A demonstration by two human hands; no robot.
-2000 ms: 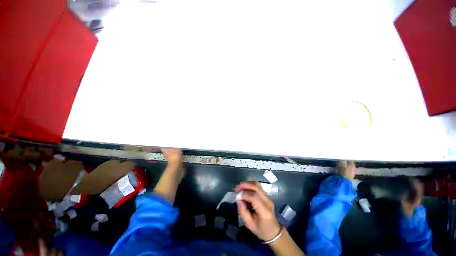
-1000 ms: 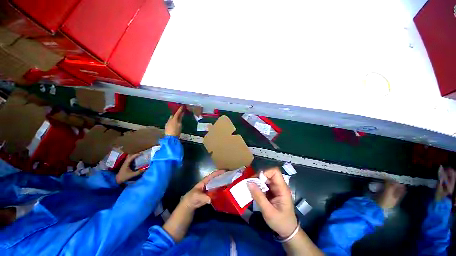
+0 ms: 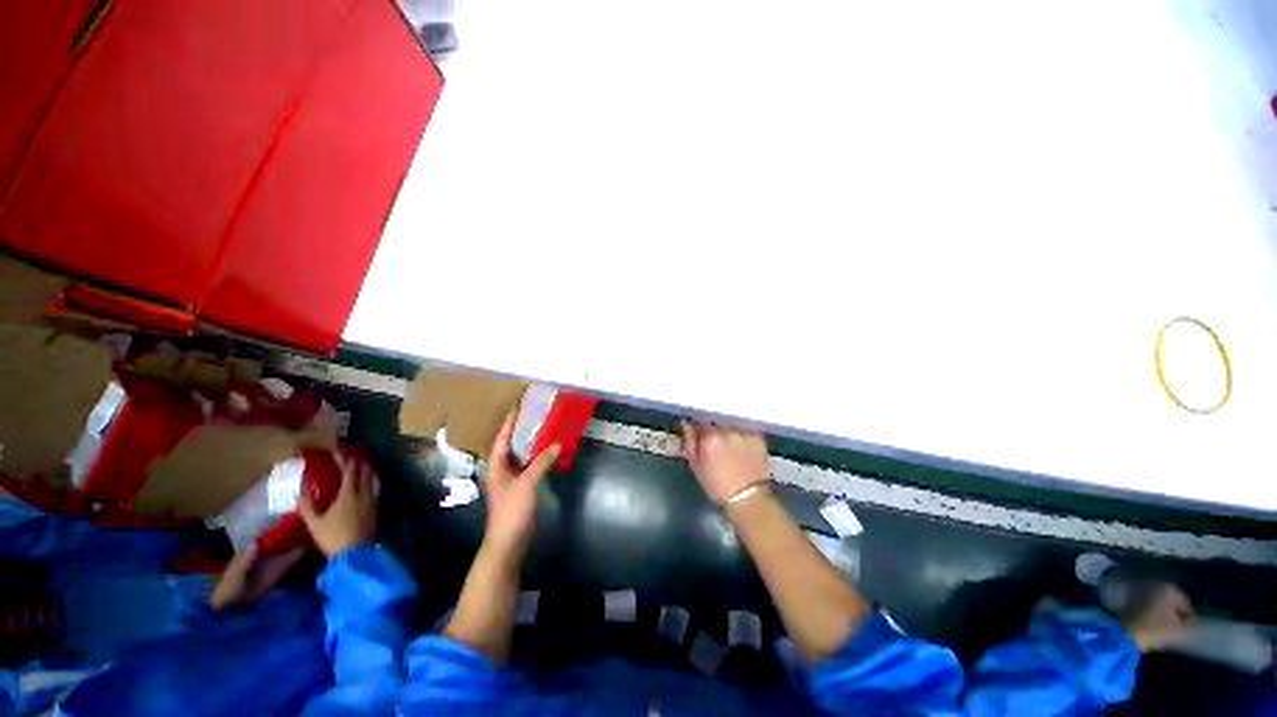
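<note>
My left hand (image 3: 513, 483) grips the lower end of a small red carton (image 3: 566, 427) at the belt's near edge. The carton's brown lid (image 3: 465, 405) stands open to the left, and a grey-white block shows inside. My right hand (image 3: 728, 460), with a bracelet on the wrist, reaches over the pale edging strip, right of the carton and apart from it. Its fingers are bent down by the shelf edge; whether they hold anything is hidden. White slips (image 3: 619, 605) lie scattered on the dark bench near my body, and one (image 3: 840, 516) lies right of my right forearm.
Large red boxes (image 3: 210, 154) stand on the white shelf (image 3: 784, 210) at left. A yellow rubber band (image 3: 1193, 364) lies at right. A neighbour's hands (image 3: 340, 504) hold a red carton at left; another person's blurred hand (image 3: 1157, 616) is at right.
The carton has moved from above the near bench forward and left to the belt edge, in my left hand. My right hand has left it, no longer showing the white slip, and reached forward.
</note>
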